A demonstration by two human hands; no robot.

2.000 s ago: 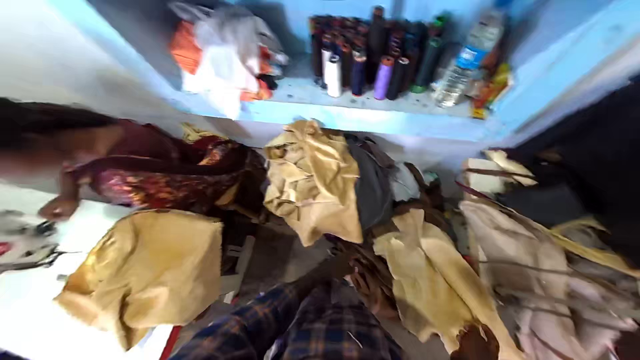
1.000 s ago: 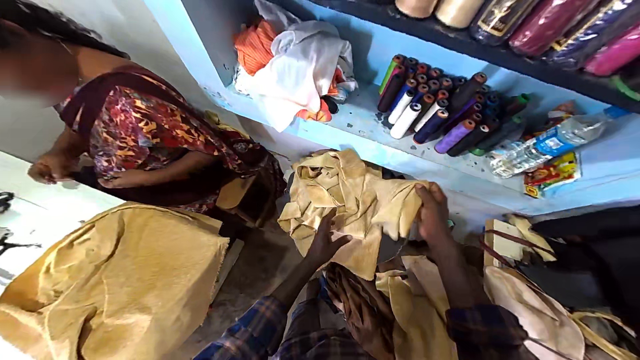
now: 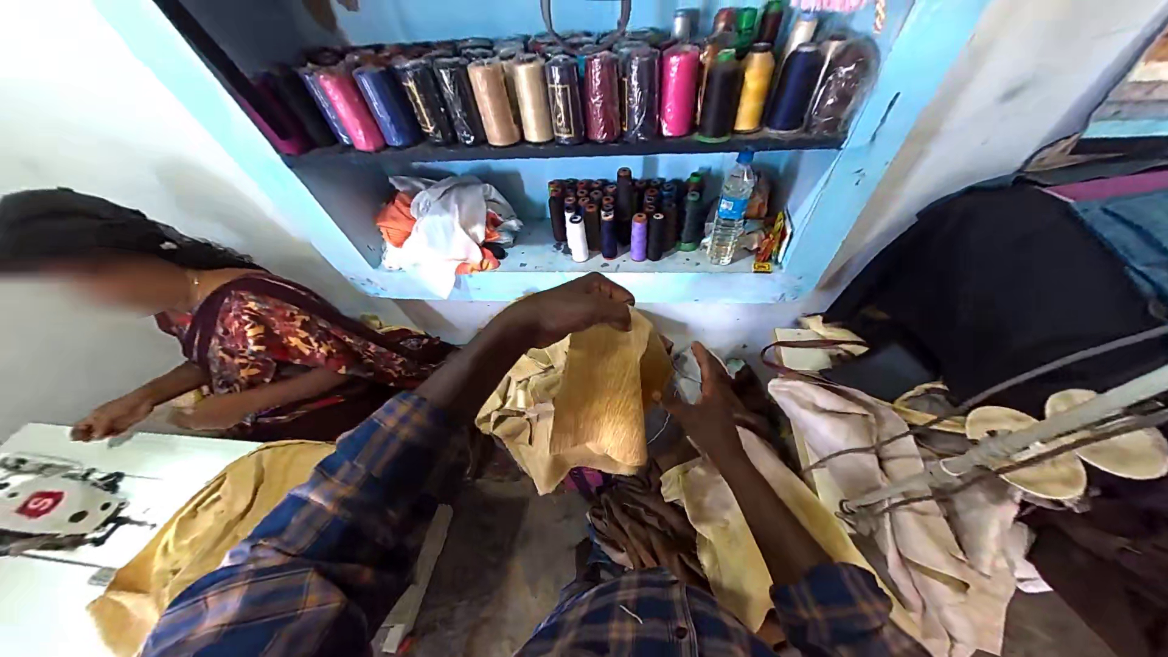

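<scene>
A tan piece of leather or thick cloth (image 3: 598, 401) hangs from my left hand (image 3: 575, 310), whose fingers are closed on its top edge. Behind and to the left of it lies a crumpled heap of the same tan material (image 3: 520, 411). My right hand (image 3: 707, 397) is at the right side of the hanging piece, its thumb and fingers apart; whether it touches the piece I cannot tell. Another tan piece (image 3: 730, 538) lies below my right forearm, beside a dark brown bunched cloth (image 3: 643, 525).
A person (image 3: 265, 347) sits at the left by a white sewing machine (image 3: 59, 502), with a tan sheet (image 3: 219, 520) on its table. Ahead, a blue shelf (image 3: 566, 287) holds thread cones and a water bottle (image 3: 732, 210). Pale pieces (image 3: 876, 438) and a metal rod (image 3: 1004, 438) are at right.
One second ago both hands were on the tan heap, the right one gripping an edge. Now my left hand holds a piece up by its top edge. The view has shifted, showing more upper shelf.
</scene>
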